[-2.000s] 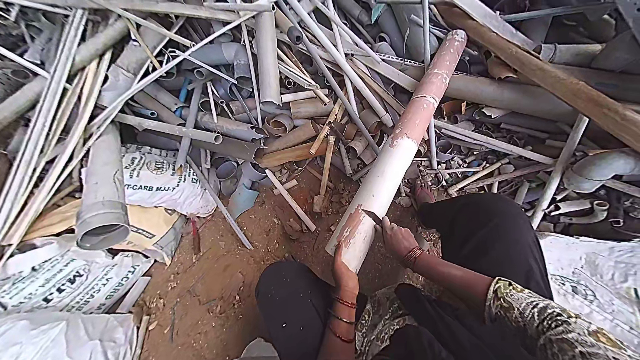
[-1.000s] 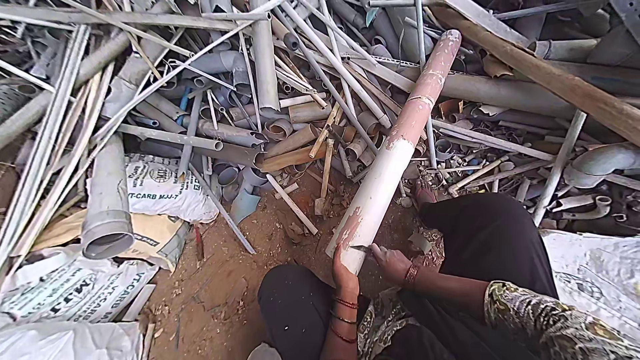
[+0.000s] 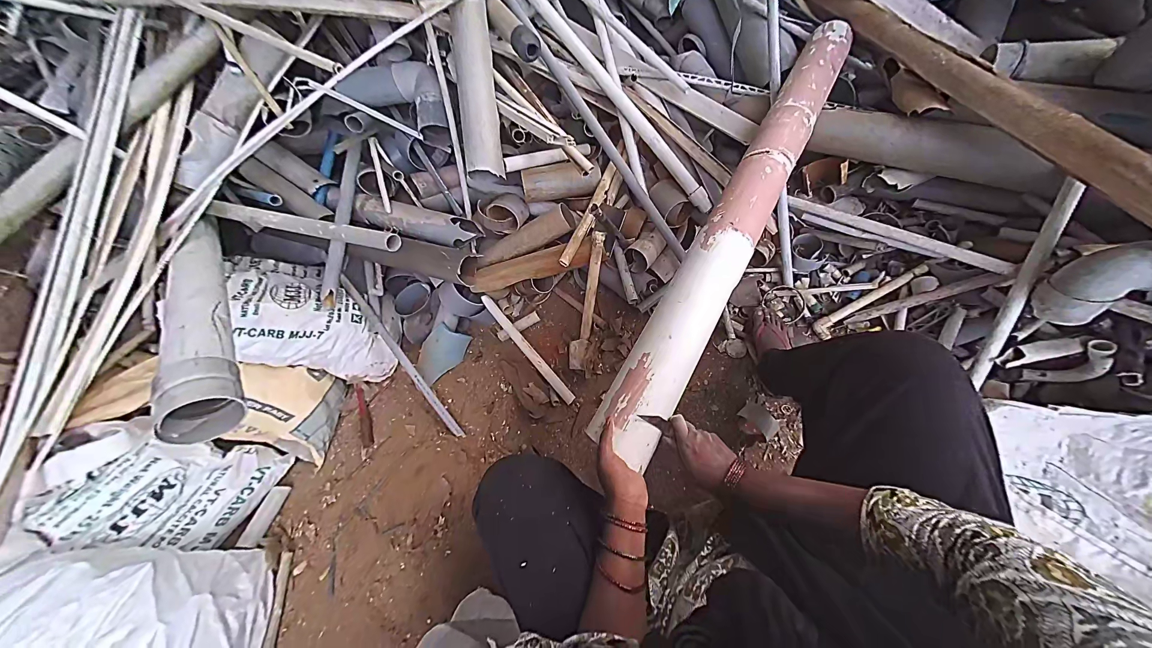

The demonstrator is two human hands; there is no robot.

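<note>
A long plastic pipe (image 3: pixel 688 319) slants from my lap up toward the pile, white on its near half and coated reddish-pink on its far half, with a pink patch near the close end. Around that close end, at its left side, my left hand (image 3: pixel 623 472) grips the pipe. My right hand (image 3: pixel 706 453) is closed on the handle of a small knife (image 3: pixel 659 421), whose dark blade lies against the white surface just above my left hand. Part of the handle is hidden by my fingers.
Scrap pipes, with a wide grey pipe (image 3: pixel 200 360) among them, and thin strips are heaped across the back and left. A wooden plank (image 3: pixel 1008 117) crosses the upper right. Printed sacks (image 3: pixel 306 319) lie at left, another sack (image 3: pixel 1071 486) at right. Bare soil (image 3: pixel 405 531) shows before me.
My right hand with the knife has moved down along the pipe toward its near end. The pink patch near that end looks smaller than before. My left hand stays on the pipe.
</note>
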